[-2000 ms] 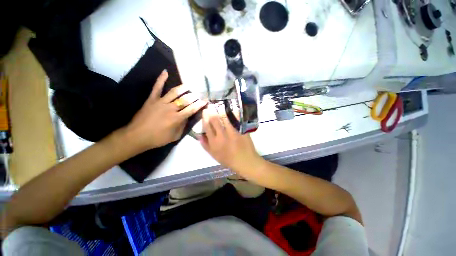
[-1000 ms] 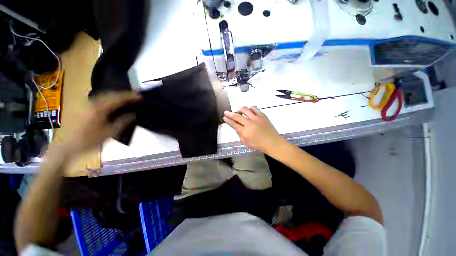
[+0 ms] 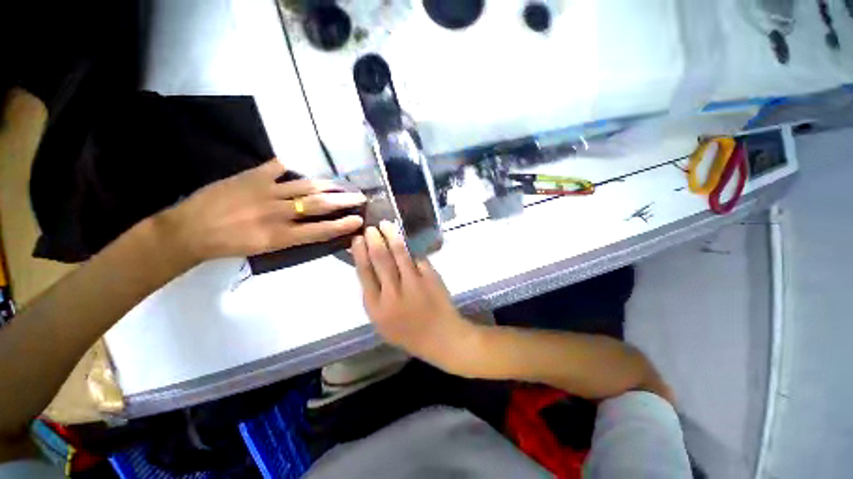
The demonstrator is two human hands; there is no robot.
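A black garment panel (image 3: 178, 140) lies on the white table, and its narrow end reaches the needle area of the white sewing machine (image 3: 599, 56). My left hand (image 3: 271, 213) lies flat on the panel with its fingers pointing at the needle. My right hand (image 3: 402, 290) has its fingertips at the panel's end, just in front of the shiny loop-shaped needle cover (image 3: 408, 182). The needle and presser foot are hidden by the cover and my fingers.
Thread snips (image 3: 552, 184) lie on the machine bed right of the needle. Scissors (image 3: 715, 175) with yellow and red handles lie at the table's right end. A cardboard sheet (image 3: 93, 388) is at the left. A blue plastic basket (image 3: 276, 440) and a red stool (image 3: 542, 435) are below the table.
My left hand has come from the dark cloth at the left onto the panel near the needle. The panel has turned and moved to the needle, with my right hand at its end.
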